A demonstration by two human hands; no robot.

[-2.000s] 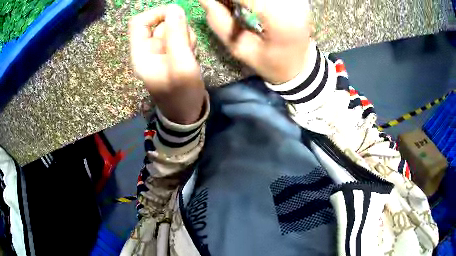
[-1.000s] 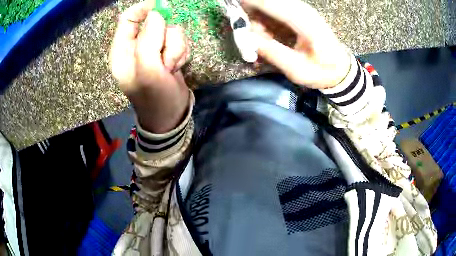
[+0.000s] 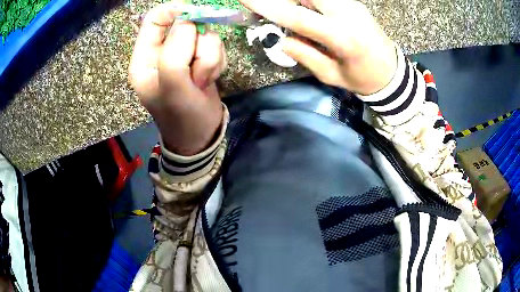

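My left hand point(image 3: 179, 63) is at the top of the picture, fingers curled, pinching a small green moulded part that is mostly hidden behind the blade and fingertips. My right hand point(image 3: 336, 45) holds the trimming knife, whose thin silvery blade point(image 3: 214, 16) lies across the left fingertips, bright with glare. The white handle with a black patch point(image 3: 279, 47) shows below the right fingers. Green trimmings point(image 3: 232, 39) lie on the bench between and behind the hands.
The speckled bench point(image 3: 74, 97) has its front edge just below the hands. A blue tray point(image 3: 43, 40) with a heap of green pieces is at upper left. A red item point(image 3: 124, 170), a dark-clothed person point(image 3: 65, 228), a cardboard box point(image 3: 483, 181) and blue crates point(image 3: 507, 148) are beyond the bench edge.
The right hand has moved from holding the blade pointed up and away to laying it across the left fingertips. The left hand has moved slightly right since a second ago.
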